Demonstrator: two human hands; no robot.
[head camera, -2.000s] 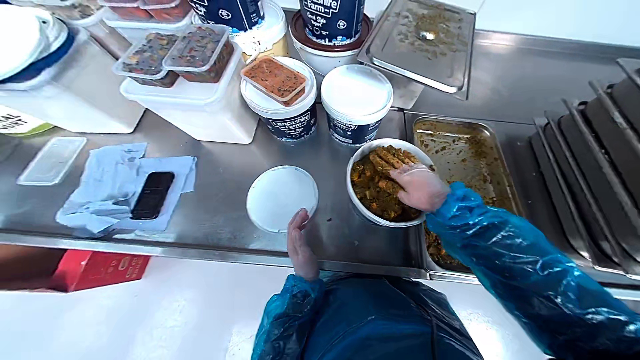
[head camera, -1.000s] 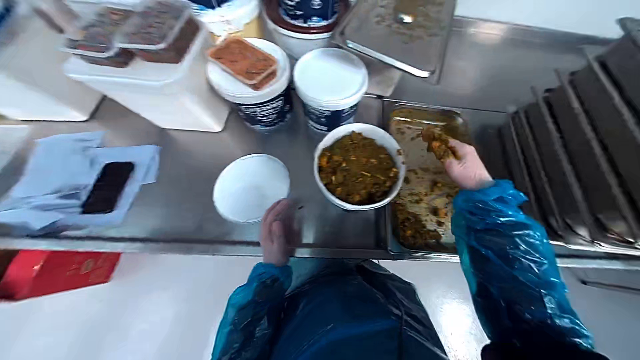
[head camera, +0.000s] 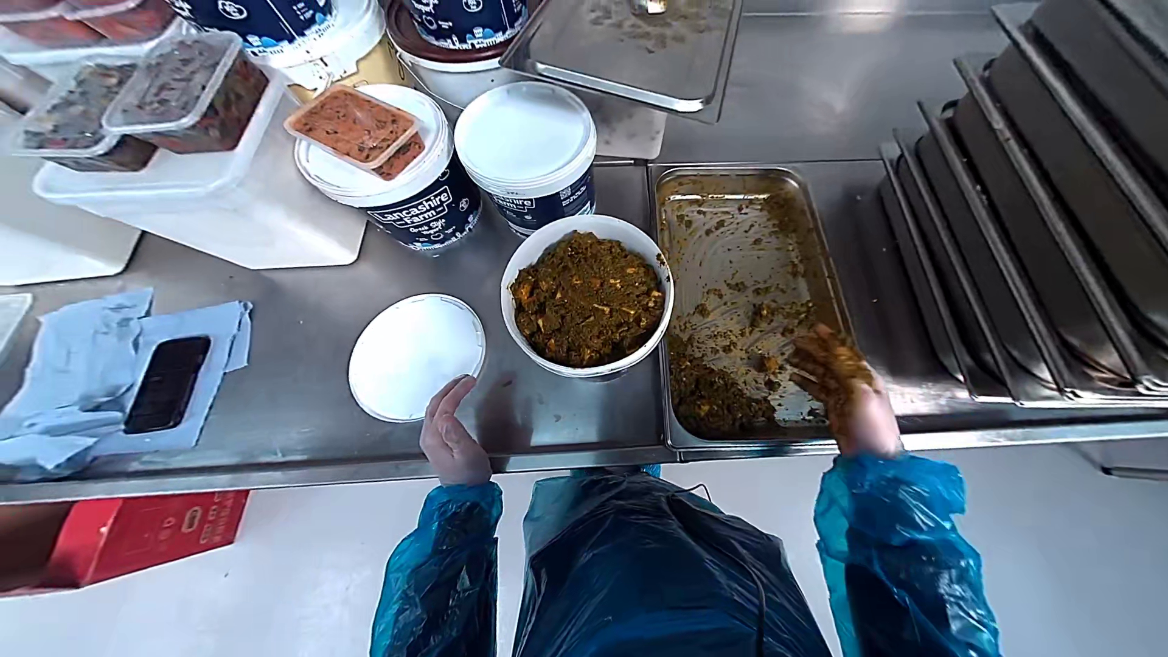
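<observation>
My right hand, its fingers coated in brown-green paste, reaches into the front right of a steel gastronorm pan. Beside it in the pan's front left corner lies a heap of marinated food pieces; smears cover the pan's floor. Left of the pan stands a white plastic tub filled nearly to the rim with the same coated pieces. My left hand holds nothing, its fingers apart near the counter's front edge, at the lower right rim of a round white lid.
Nested steel pans stand at the right. Behind are lidded yogurt buckets, a steel pan lid and clear food containers on a white bin. A phone lies on blue paper towels at the left.
My right hand was in the tub two seconds ago, then above the pan's right side; now it is low in the pan's front right. My left hand stays near the lid.
</observation>
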